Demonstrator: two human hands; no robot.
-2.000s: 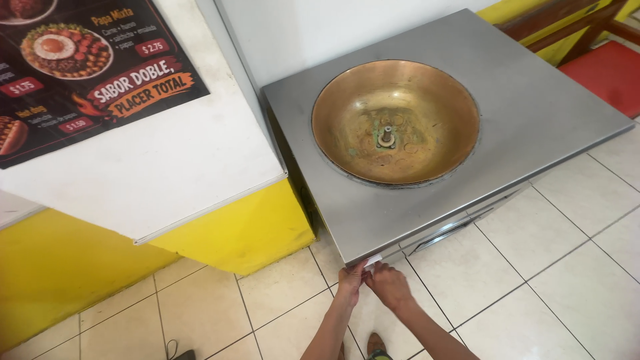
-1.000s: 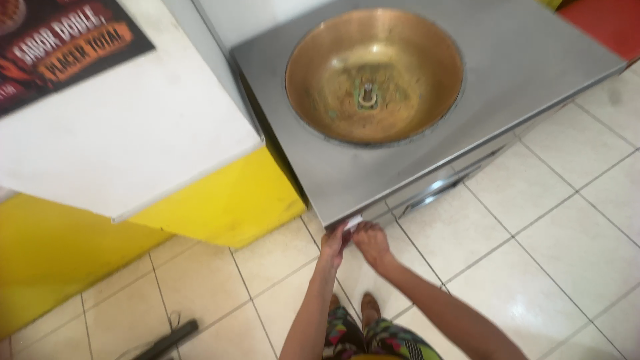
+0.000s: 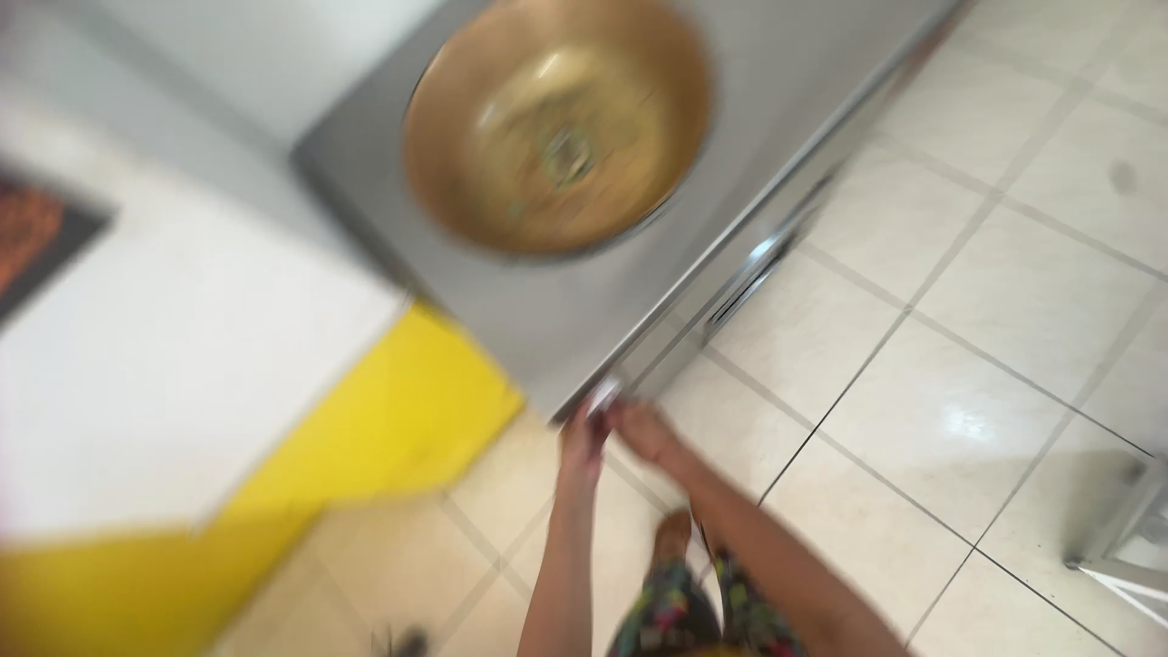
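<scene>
Both my hands are close together at the near corner of a stainless steel counter (image 3: 511, 319). My left hand (image 3: 582, 433) is closed around a small whitish object (image 3: 605, 394), too blurred to name. Touching or nearly touching it from the right is my right hand (image 3: 643, 431); whether its fingers grip the object cannot be told. Set into the counter is a round copper-coloured basin (image 3: 557, 137) with a stained bottom and a metal fitting (image 3: 568, 155) in its middle.
A metal handle (image 3: 766, 265) runs along the counter's front. To the left stands a white and yellow partition (image 3: 383, 420) with a dark poster (image 3: 36, 237). Pale floor tiles (image 3: 912, 401) lie below, with a grey metal frame (image 3: 1127, 520) at the right edge.
The view has turned and shifted, bringing the grey metal frame into sight at the right. My hands stay together near the counter's corner, with the whitish object still between them.
</scene>
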